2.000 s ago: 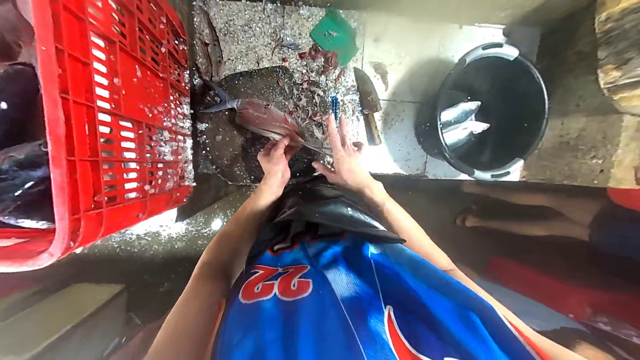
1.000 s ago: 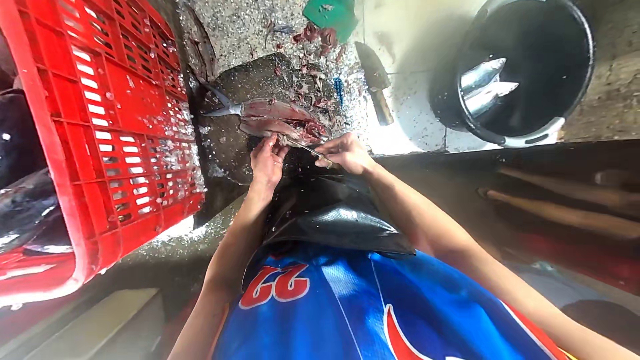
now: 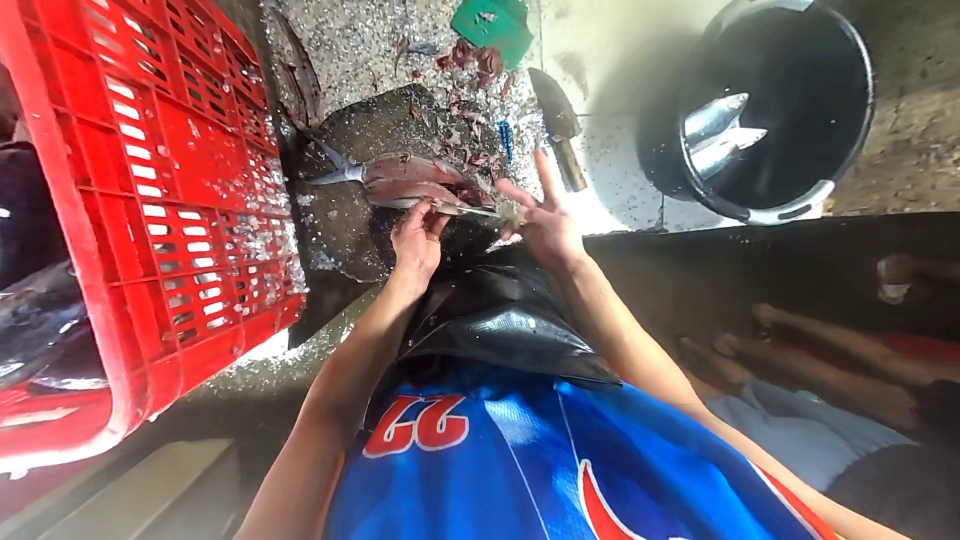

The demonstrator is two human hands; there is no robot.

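Observation:
A fish [image 3: 405,180], its belly cut open and red inside, lies on a dark cutting board [image 3: 375,120] with its tail to the left. My left hand [image 3: 420,236] grips the near edge of the belly between thumb and fingers. At the head end, my right hand [image 3: 546,217] has its fingers spread; the thumb and lower fingers are near the head, and whether they touch it I cannot tell. A broad-bladed knife [image 3: 556,112] with a wooden handle lies beyond my right hand. Between knife and fish is a small blue comb-like object [image 3: 505,141].
A red plastic crate [image 3: 165,187] with large fish [image 3: 45,322] stands at the left. At the right a black tub [image 3: 795,112] holds silvery fish [image 3: 716,135]. A green plastic piece [image 3: 495,30] and scraps of flesh [image 3: 480,64] lie at the back. Other people's legs [image 3: 825,352] show lower right.
My right hand has come off its pinch at the head end and its fingers have spread. My left hand stays at the belly edge. The belly shows more open than two seconds ago.

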